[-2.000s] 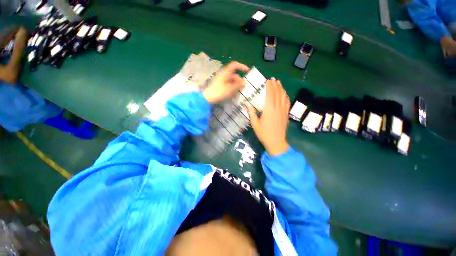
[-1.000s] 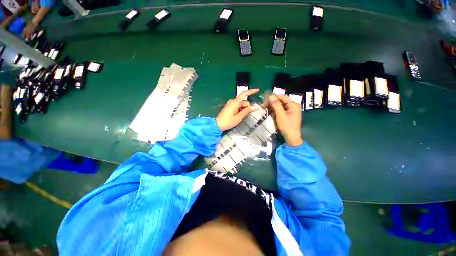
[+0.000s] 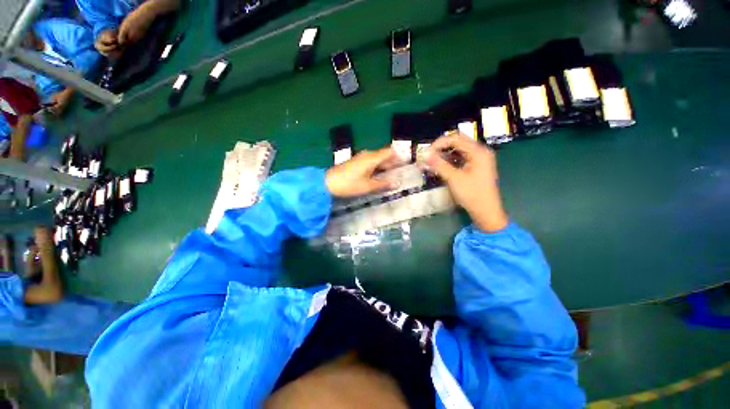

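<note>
My left hand (image 3: 362,173) is over the upper left part of the silver-white label sheet (image 3: 392,214), which lies on the green mat in front of me. My right hand (image 3: 468,172) is at the sheet's upper right, thumb and forefinger close together; blur hides whether a label is between them. A row of black phones with pale patches (image 3: 532,104) runs right from just beyond my hands. A single phone with a pale patch (image 3: 342,144) lies apart, just beyond my left hand. The stack of spare sheets (image 3: 242,177) is left, partly behind my left sleeve.
A heap of phones (image 3: 92,200) lies far left near another person's arm (image 3: 44,272). Two keypad phones (image 3: 401,54) and several patched phones (image 3: 306,48) lie on the far strip. A black tray (image 3: 248,14) is at the top. Other people in blue work at upper left.
The view has turned, so the row now slants up to the right. The sheet lies more level than before. My hands remain at its upper edge, with the left hand flatter over it.
</note>
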